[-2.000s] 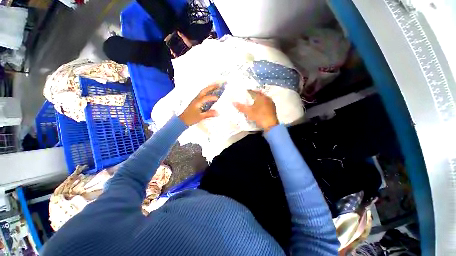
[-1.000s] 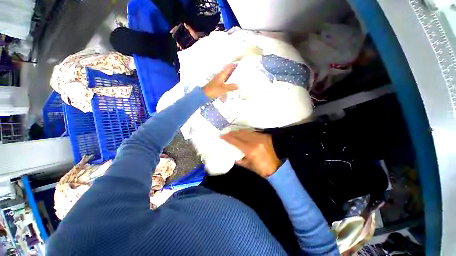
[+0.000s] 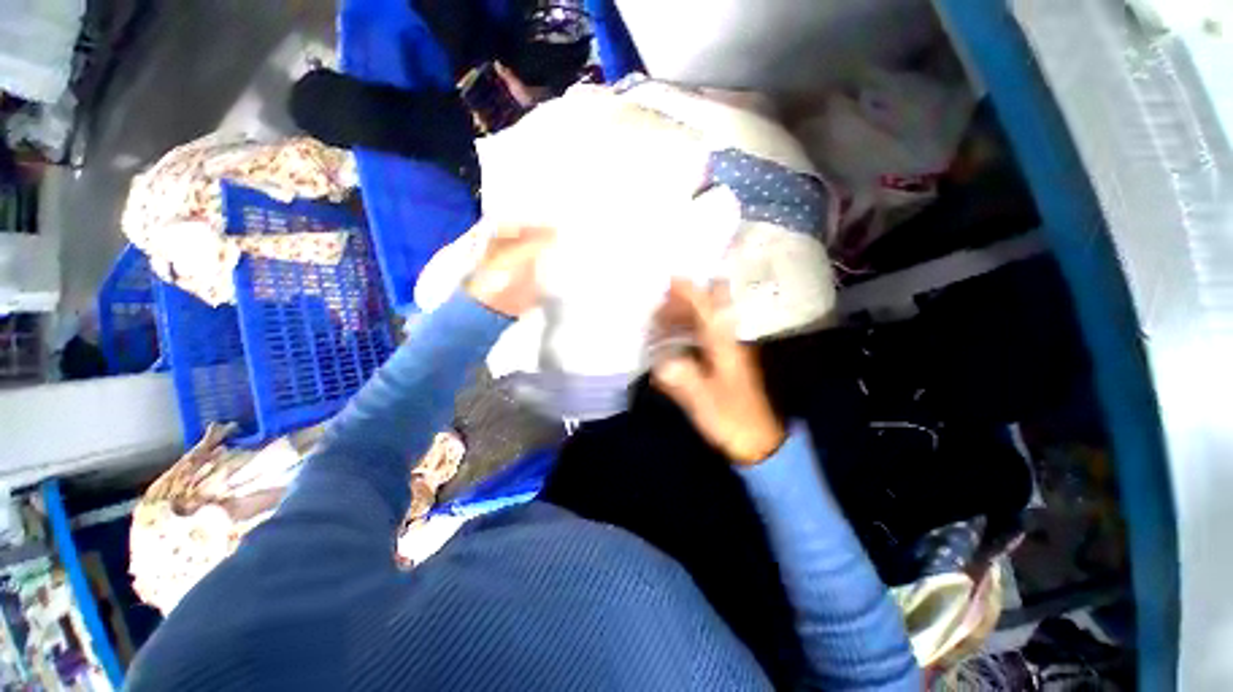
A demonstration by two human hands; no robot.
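Note:
A large heap of patchwork cloth [image 3: 778,264], mostly cream-white underside with a blue polka-dot patch [image 3: 768,189], lies in front of me beyond my lap. A lifted part of the cloth [image 3: 595,304] is blurred between my hands. My left hand [image 3: 511,270] is at the left edge of this part, blurred; its fingertips are unclear against the cloth. My right hand [image 3: 714,379] is at the right edge, its fingers partly spread and blurred. Whether either hand grips the cloth cannot be made out.
Blue latticed crates [image 3: 304,318] stand at the left with floral cloth [image 3: 203,203] over them. More floral cloth [image 3: 203,521] lies at lower left. The blue table edge [image 3: 1082,291] curves down the right. Black cloth [image 3: 676,493] covers my lap. Dark-clad limbs [image 3: 385,119] show beyond the heap.
My left hand has moved down and left, and my right hand up a little. The near cloth flap has shifted up between them, and its dotted patch no longer shows clearly.

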